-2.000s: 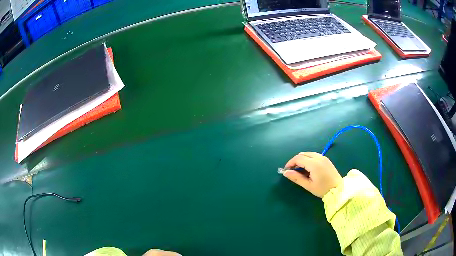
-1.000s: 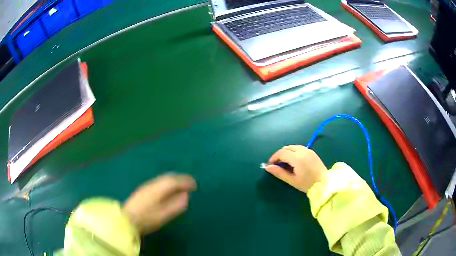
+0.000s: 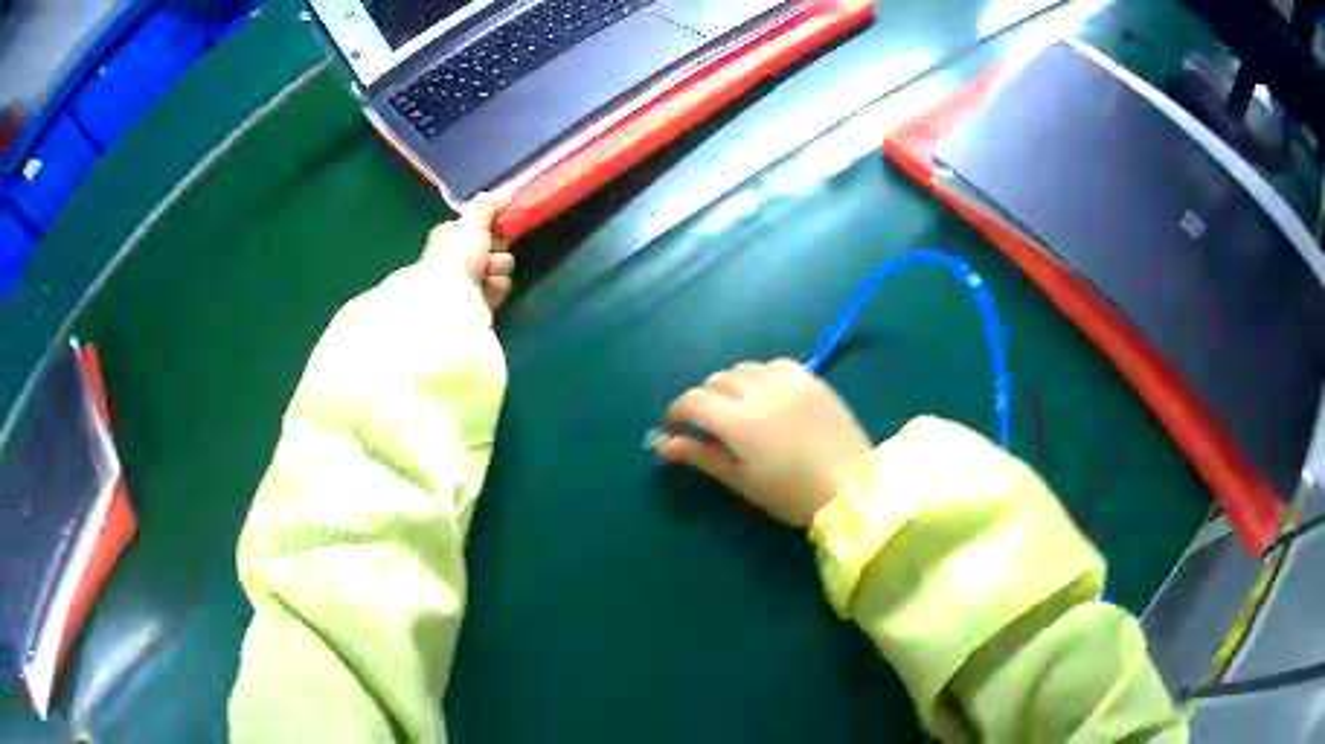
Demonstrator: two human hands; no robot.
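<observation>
An open laptop [image 3: 560, 90] lies on a red pad [image 3: 654, 141] at the top of the view, its screen cut off by the edge. My left hand [image 3: 477, 259] is stretched out to the pad's near left corner and grips it, with the fingertips partly hidden. My right hand [image 3: 767, 439] is closed on the plug end of a blue network cable [image 3: 993, 329]. The clear plug sticks out past the fingertips, above or on the green mat. The cable loops up behind the right hand and passes behind the sleeve.
A closed dark laptop [image 3: 1163, 218] lies on a red pad at the right. Another closed laptop [image 3: 41, 502] on a red pad is cut off at the left edge. Blue bins [image 3: 73, 131] stand at the upper left. A black cord [image 3: 1264, 680] shows at the lower right.
My left hand has reached up and forward and taken hold of the pad's corner. The view has shifted, and the open laptop shows nearer and turned. My right hand still holds the cable.
</observation>
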